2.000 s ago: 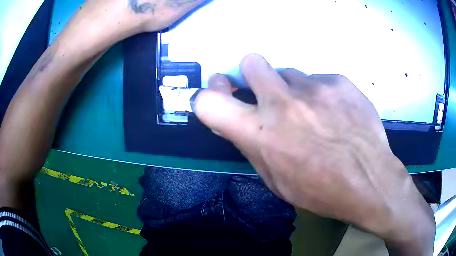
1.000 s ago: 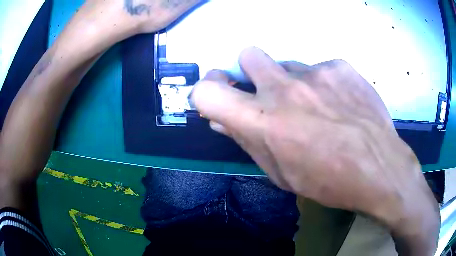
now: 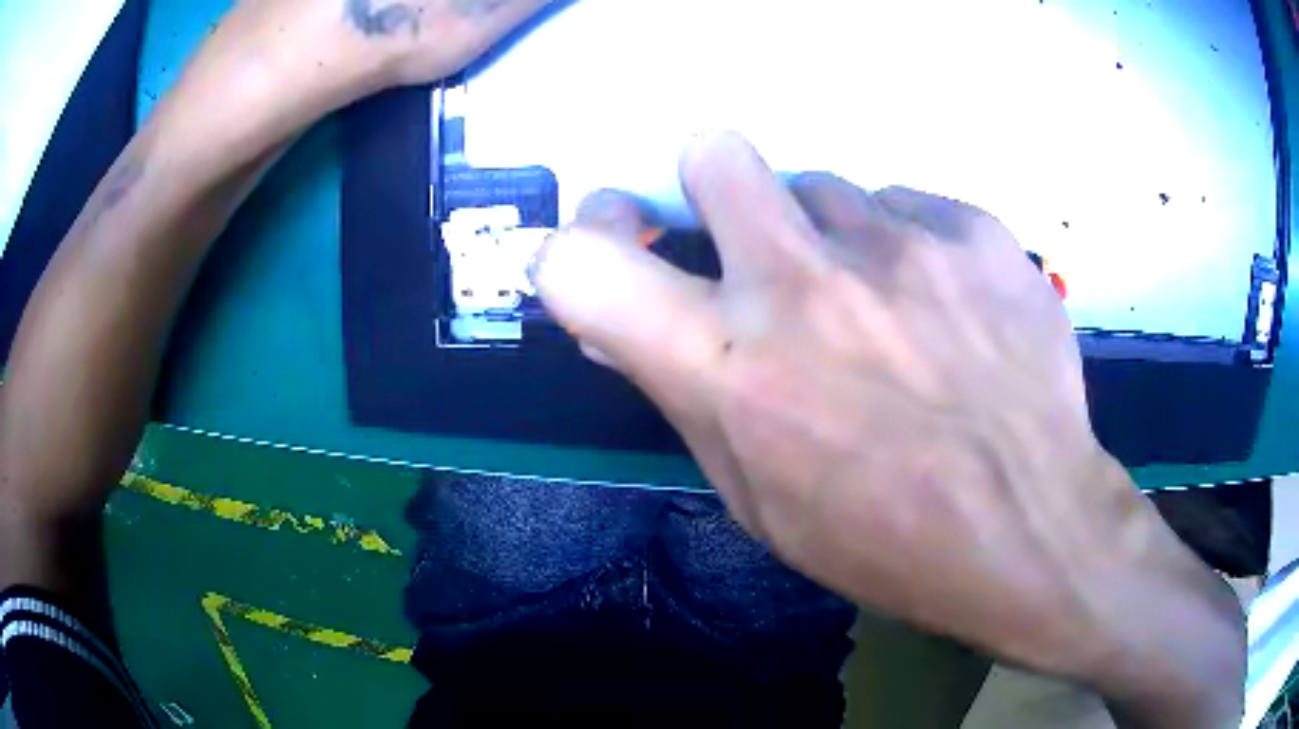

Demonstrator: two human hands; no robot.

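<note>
The framed panel (image 3: 883, 86) lies flat, pale with dark specks and a black border (image 3: 392, 313). A small silver-white corner bracket (image 3: 484, 264) sits in the panel's near left corner, below a dark notch. My right hand (image 3: 841, 370) is closed around the orange-and-black utility knife (image 3: 690, 254), mostly hidden in the fist. The thumb tip is at the bracket's right edge; no blade can be made out. An orange-red bit shows behind the hand. My left forearm crosses the panel's left side; the hand is cut off by the top edge.
The green bench top (image 3: 271, 328) shows around the panel's left and near edges. Another small plate (image 3: 1262, 306) is at the panel's right corner. My legs are against the bench's near side, above a green floor with yellow-and-black tape (image 3: 285, 523).
My right hand has shifted slightly left and changed its tilt, staying beside the bracket. More of the bracket's plate shows than two seconds ago. The left forearm has hardly moved.
</note>
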